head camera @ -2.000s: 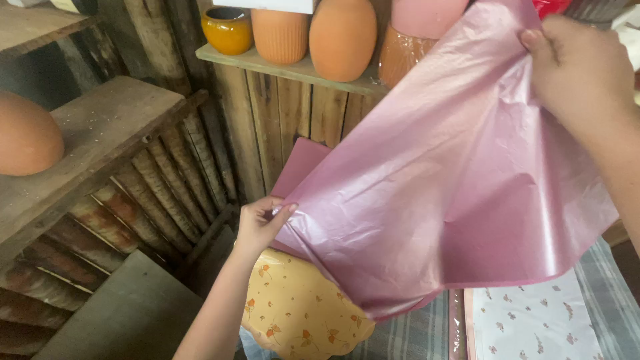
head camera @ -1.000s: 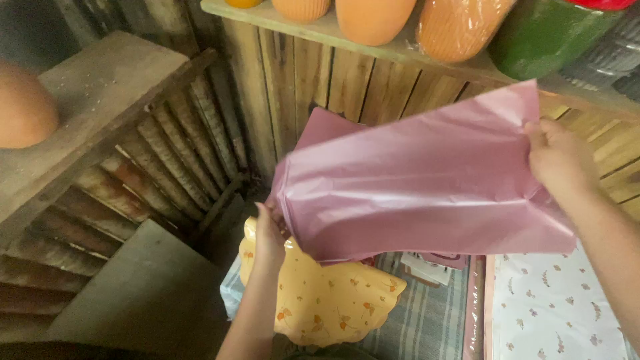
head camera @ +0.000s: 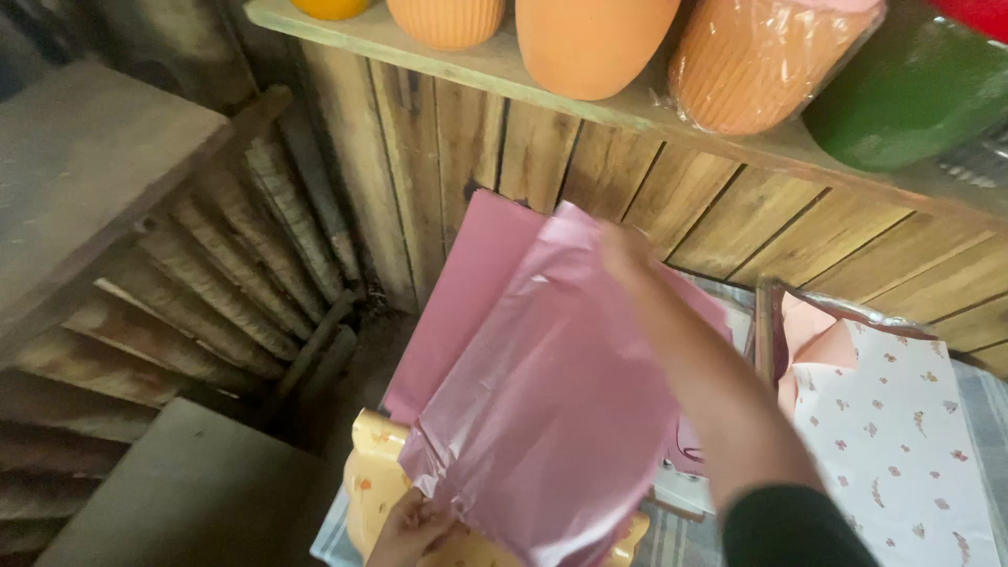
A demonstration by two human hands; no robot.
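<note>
A glossy pink plastic sheet or bag (head camera: 551, 378) lies slanted in front of me between both hands. My left hand (head camera: 413, 528) pinches its crinkled lower left corner. At its upper end, my right hand (head camera: 626, 248) is blurred and holds the edge; its fingertips are partly hidden. Behind the glossy sheet and to its left stands a flat matte pink sheet or folder (head camera: 465, 291) near the plank wall. Below them is yellow patterned wrapping (head camera: 378, 465), partly covered.
White floral paper (head camera: 890, 441) lies at right on a checked cloth (head camera: 669, 535). Above, a wooden shelf (head camera: 472, 75) holds terracotta pots (head camera: 594, 39) and a green one (head camera: 898, 94). At left stand a wooden bench (head camera: 94, 165) and slatted rails (head camera: 220, 268).
The pink sheet, stretched out wide toward the right before, is now lower and upright over the yellow wrapping. My right hand has moved left, closer to the matte pink sheet.
</note>
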